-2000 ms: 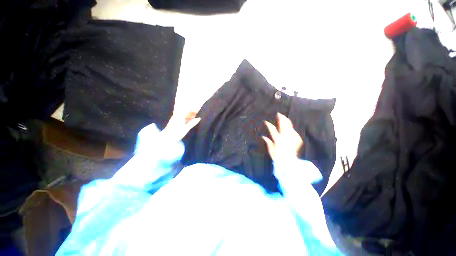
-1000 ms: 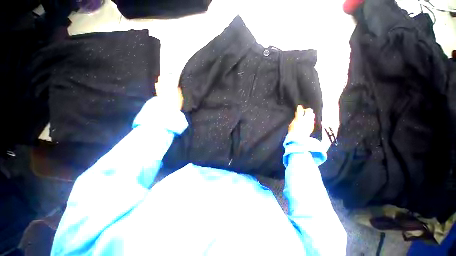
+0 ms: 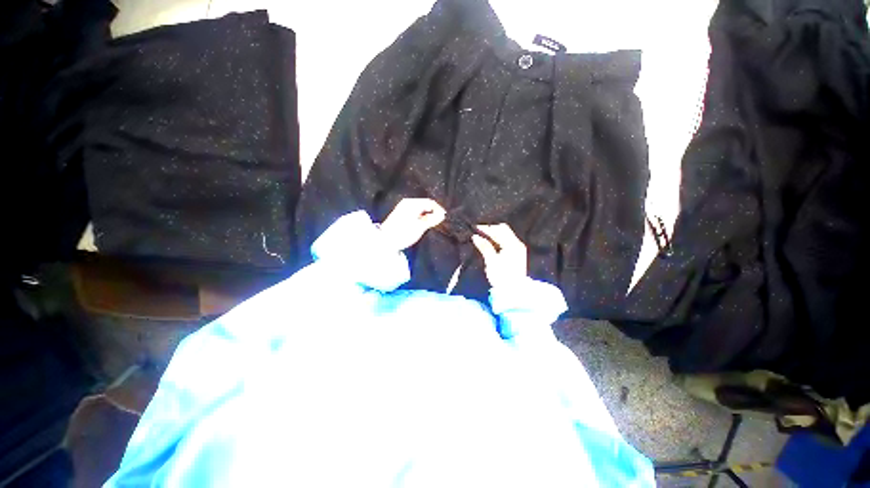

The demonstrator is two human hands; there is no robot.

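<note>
Black lint-speckled trousers lie spread in front of me, waistband at the top. A round button sits at the centre of the waistband, and a small dark label shows just above it. My left hand and my right hand are close together below the fly. Their fingertips pinch a small bunched fold of the cloth between them. Whether a tool or thread is in the fingers is too small to tell.
Folded black garments lie at the left, with a pale thread on them. A loose black heap lies at the right. Thread snips lie beside it. Brown cardboard stands at lower left; speckled floor shows at lower right.
Both hands have moved inward from the trousers' sides to the middle and taken hold of the cloth there. The red cone has left the view.
</note>
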